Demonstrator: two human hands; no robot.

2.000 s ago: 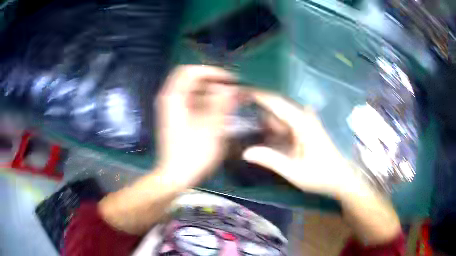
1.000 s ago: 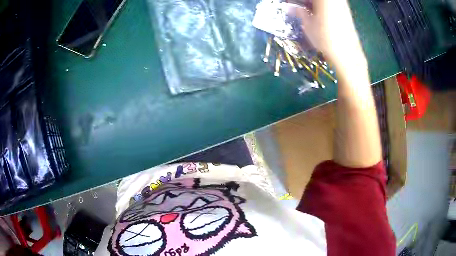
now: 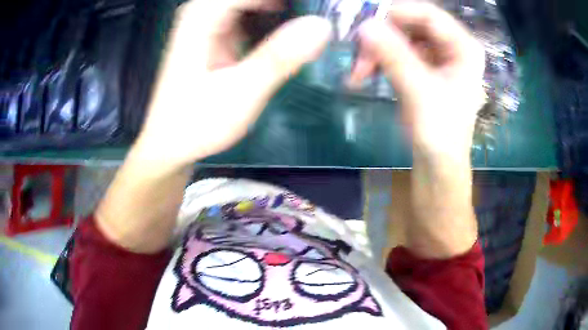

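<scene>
My left hand (image 3: 213,84) and right hand (image 3: 429,71) are bare and raised over the green mat-covered bench, near the top edge. A small shiny silvery-blue circuit board (image 3: 348,14) lies between them, at my right fingertips and beside my left thumb. It is blurred and cut off by the top edge. My right fingers appear to pinch it. A dark area shows behind my left thumb; whether my left hand holds something there cannot be told.
Black glossy blister trays (image 3: 64,97) lie on the left of the bench. A glittering pile of boards (image 3: 503,77) is partly behind my right hand. Below the front edge are a red stool (image 3: 39,225) on the left and a red object (image 3: 559,213) on the right.
My right hand has come back from the board pile to the middle, with a shiny piece at its fingers. My left hand has come into view. The view has swung left and levelled.
</scene>
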